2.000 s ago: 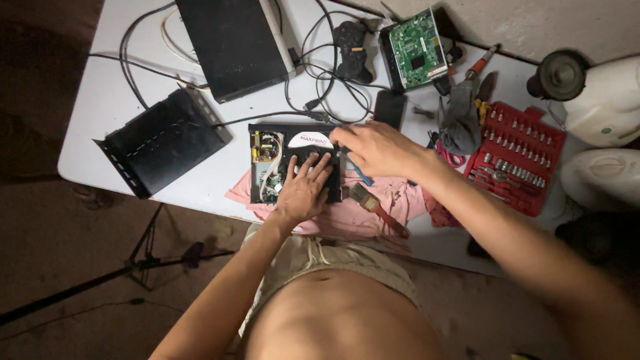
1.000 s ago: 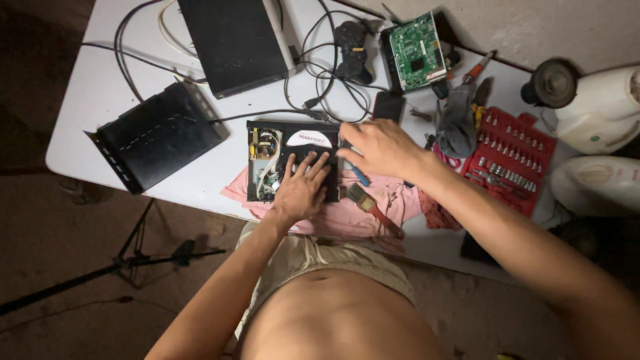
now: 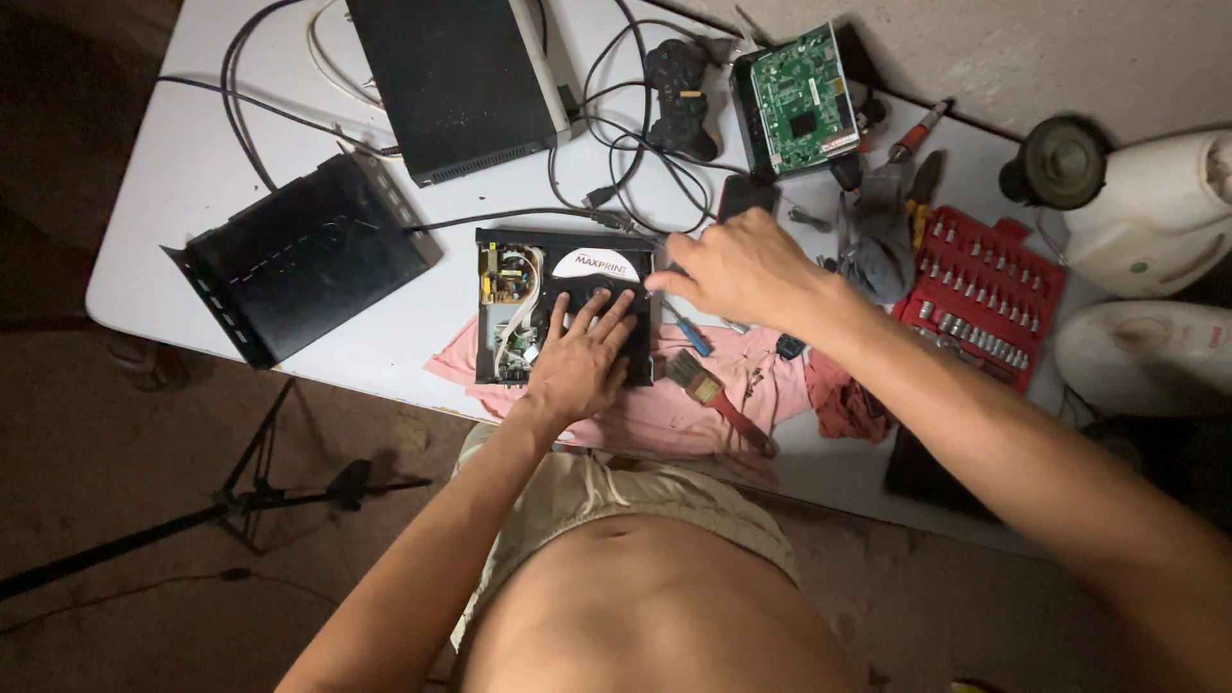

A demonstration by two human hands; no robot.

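An uncovered disc player (image 3: 489, 313) lies on a pink cloth (image 3: 741, 385), its circuit boards and white ribbon cable showing on the left side. A white Maxprint disc (image 3: 597, 262) sits partly visible in its disc drive. My left hand (image 3: 587, 356) rests flat with spread fingers on the drive's black top. At the player's right edge is my right hand (image 3: 736, 265), fingers bent and thumb near the edge; whether it grips something small cannot be seen. A blue-handled screwdriver (image 3: 687, 329) and a red-handled paintbrush (image 3: 722, 402) lie right of the player.
A black metal cover (image 3: 308, 260) and a larger black device (image 3: 457, 87) lie left and behind. Cables (image 3: 626, 144), a game controller (image 3: 679, 96) and a green circuit board (image 3: 804, 101) are at the back. A red socket set (image 3: 987, 289) lies right. A tripod (image 3: 231, 505) stands below left.
My right hand stays by the player's right edge, with its fingers shifted slightly. My left hand remains on the drive.
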